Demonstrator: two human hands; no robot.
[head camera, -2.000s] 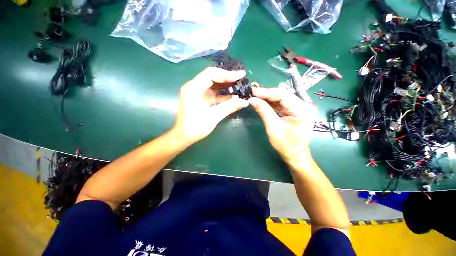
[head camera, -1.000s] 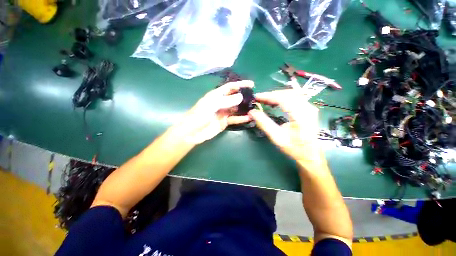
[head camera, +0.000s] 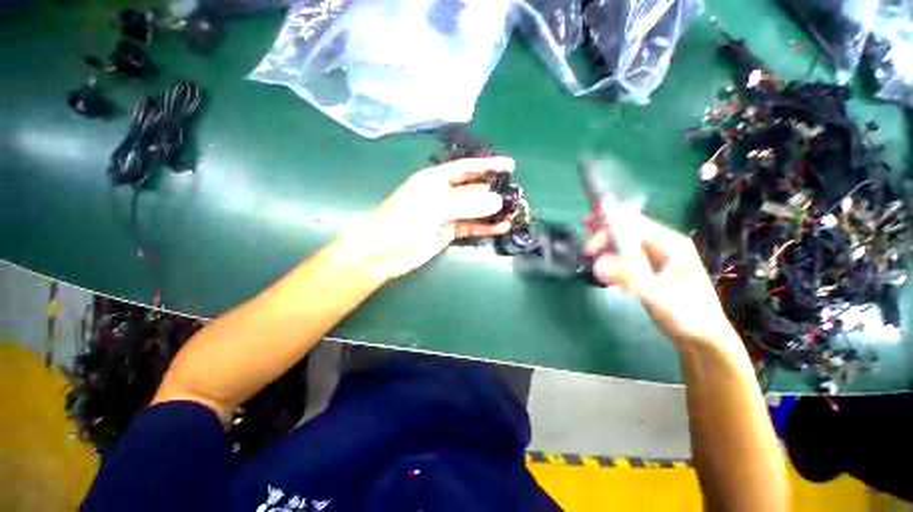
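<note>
My left hand (head camera: 430, 212) holds a small black housing (head camera: 505, 200) between thumb and fingers at the middle of the green bench. Thin pale and yellowish wires show at the housing's right side. A black cable (head camera: 546, 250) runs from it to the right, blurred. My right hand (head camera: 641, 262) is apart from the housing, to its right, closed around the blurred pliers (head camera: 613, 205), whose jaws point up and away. A loose pile of small dark parts (head camera: 461, 143) lies just beyond my left hand.
A large tangled heap of wire harnesses (head camera: 811, 220) covers the right side. Clear plastic bags (head camera: 390, 70) lie at the far side. Coiled cable (head camera: 155, 130) and black heads (head camera: 90, 101) sit at the left. More dark harnesses (head camera: 140, 375) are below the bench edge (head camera: 420, 348).
My right hand has left the housing, moved right and picked up the pliers from the bench. My left hand still holds the housing in about the same place.
</note>
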